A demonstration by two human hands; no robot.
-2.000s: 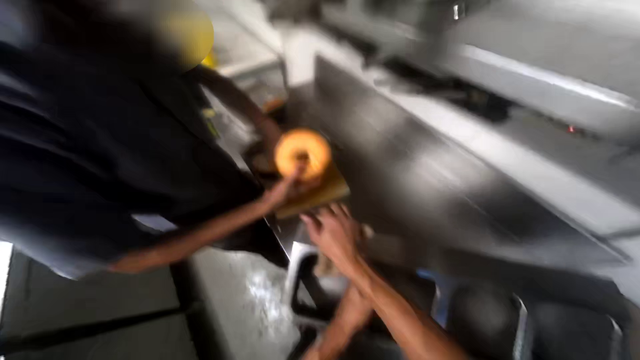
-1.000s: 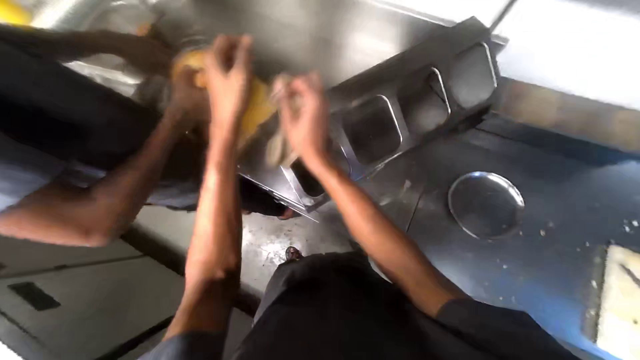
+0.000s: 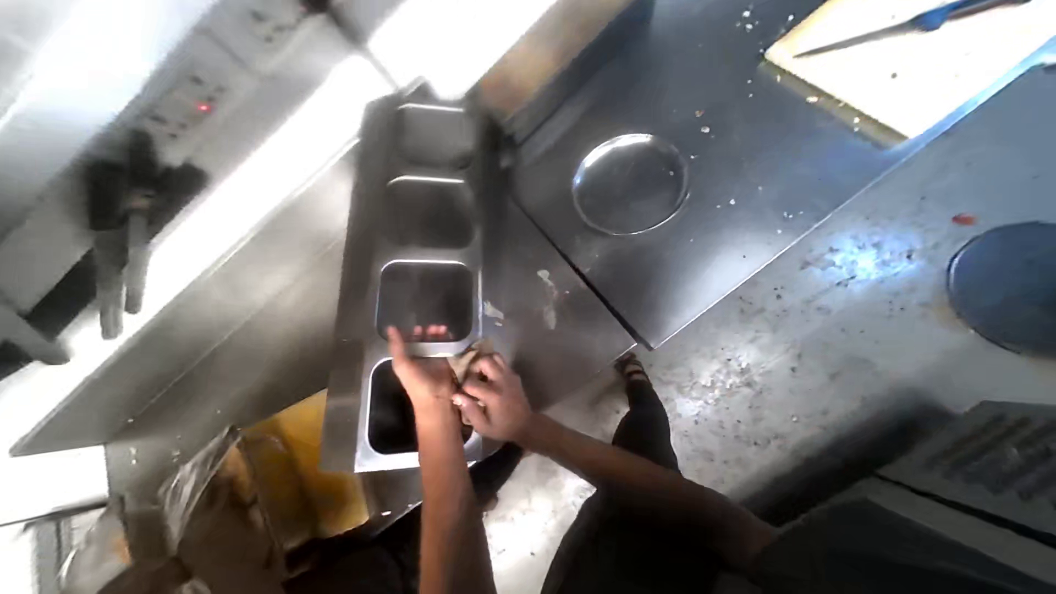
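My left hand (image 3: 425, 371) is spread, palm partly up, above the steel rack of rectangular wells (image 3: 355, 363). My right hand (image 3: 492, 400) is closed on a small pale, cloth-like piece (image 3: 464, 365) and presses it against my left wrist. Both hands are over the nearest well and the rim between the two lower wells. The fingertips of my left hand reach over the second well. Nothing shows in the left palm.
A round steel plate (image 3: 631, 184) lies on the steel counter (image 3: 742, 239). Farther right, a blue-handled knife (image 3: 932, 21) rests on a white cutting board (image 3: 899, 91). A yellow board (image 3: 309, 462) and a clear plastic bag (image 3: 198, 487) are at lower left. Crumbs dot the counter.
The view has swung strongly to the right. My hands, raised and apart one second ago, now touch over the wells. The co-worker's arms beside them are out of view.
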